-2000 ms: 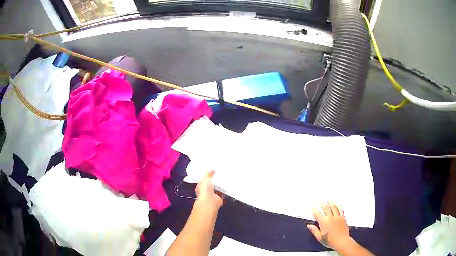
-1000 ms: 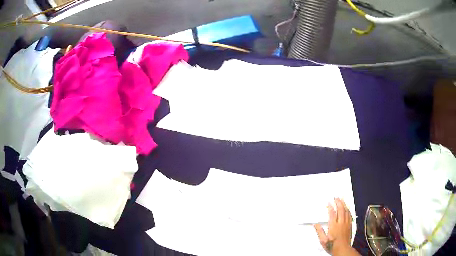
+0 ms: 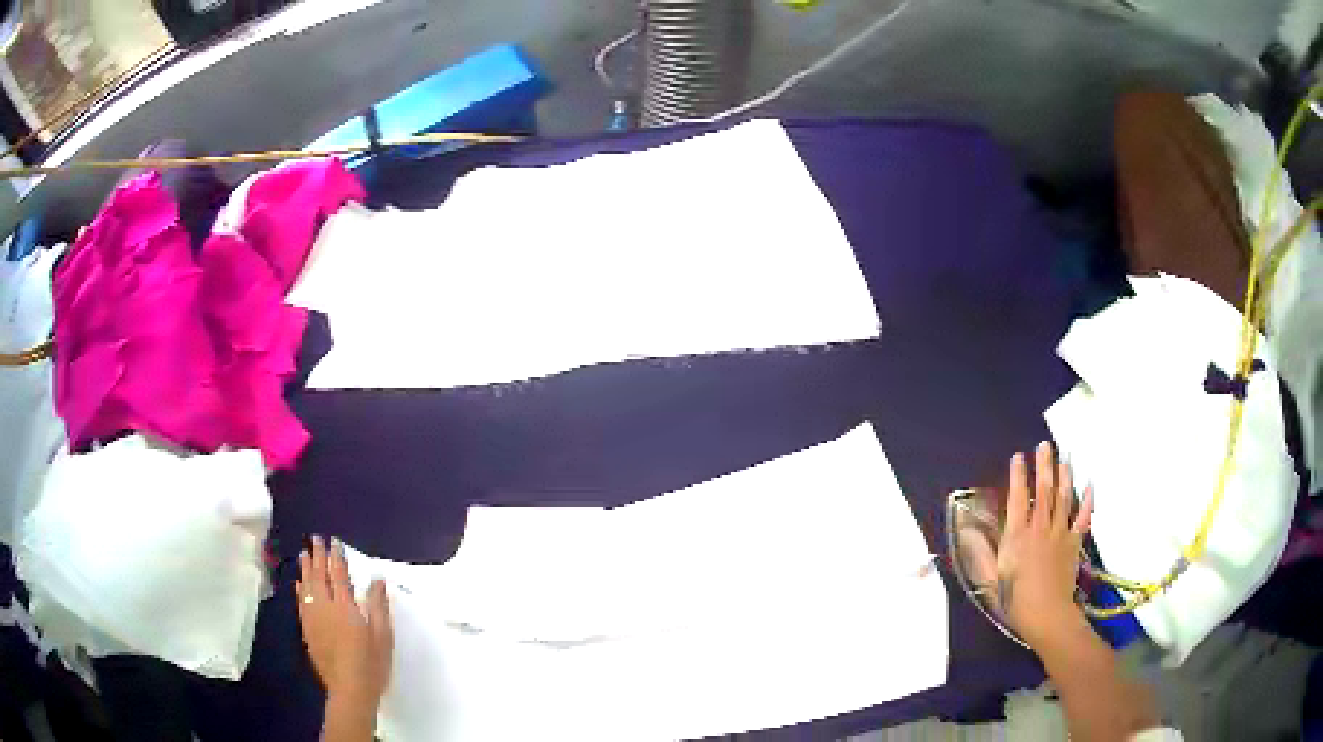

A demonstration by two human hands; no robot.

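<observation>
A white panel [image 3: 682, 638] lies on the dark cover nearest me, with a thin seam line running lengthwise. My left hand [image 3: 345, 626] rests flat at its left end, fingers extended. The steam iron [image 3: 972, 548] stands just right of the panel's right end. My right hand [image 3: 1037, 558] is over the iron, fingers spread and not closed round it; it hides the handle, and contact is unclear. Another white panel [image 3: 595, 261] lies flat at the far side of the table.
Crumpled pink cloth [image 3: 160, 326] and white pieces [image 3: 145, 558] lie at left. A rounded white heap [image 3: 1190, 449] with yellow hoses [image 3: 1236, 435] over it is at right, before brown cloth [image 3: 1178, 189]. A blue box [image 3: 450, 105] and grey duct [image 3: 689, 65] stand behind.
The view has swung right. My right hand has left the near panel and moved right over the iron. My left hand has come into view on the near panel's left end.
</observation>
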